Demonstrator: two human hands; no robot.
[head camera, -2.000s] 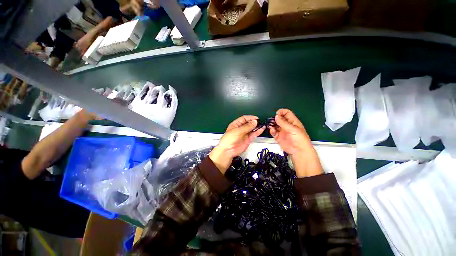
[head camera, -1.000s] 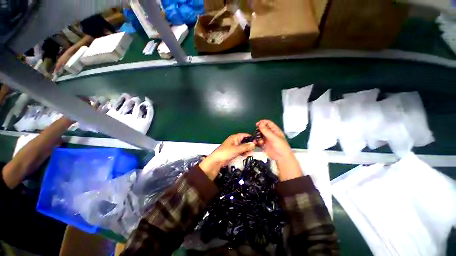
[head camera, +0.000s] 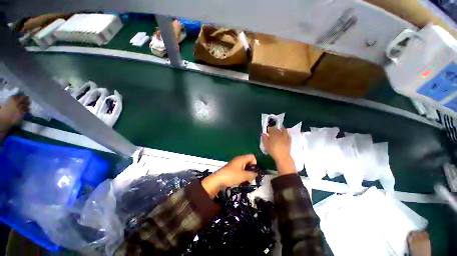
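Note:
My right hand (head camera: 278, 142) reaches over the green conveyor belt to the leftmost white foam bag (head camera: 266, 119) of a row. A small black cable bundle (head camera: 272, 121) shows at its fingertips, on the bag's upper part; whether the fingers still grip it cannot be told. My left hand (head camera: 237, 172) is over the cable pile (head camera: 235, 220), its fingers curled at a black cable (head camera: 258, 171). More white foam bags (head camera: 320, 150) lie to the right of the first one, partly overlapping.
Bagged products with black cables (head camera: 106, 106) lie at the belt's left. A blue bin (head camera: 90, 167) and clear plastic bag (head camera: 107, 210) are at left. Flat foam bags (head camera: 351, 220) lie at right, with another person's hand (head camera: 419, 244). Cartons (head camera: 280, 62) stand across the belt.
My hands have parted. My right hand has moved forward to the first foam bag with the black bundle; my left hand has stayed by the pile. The view has turned right.

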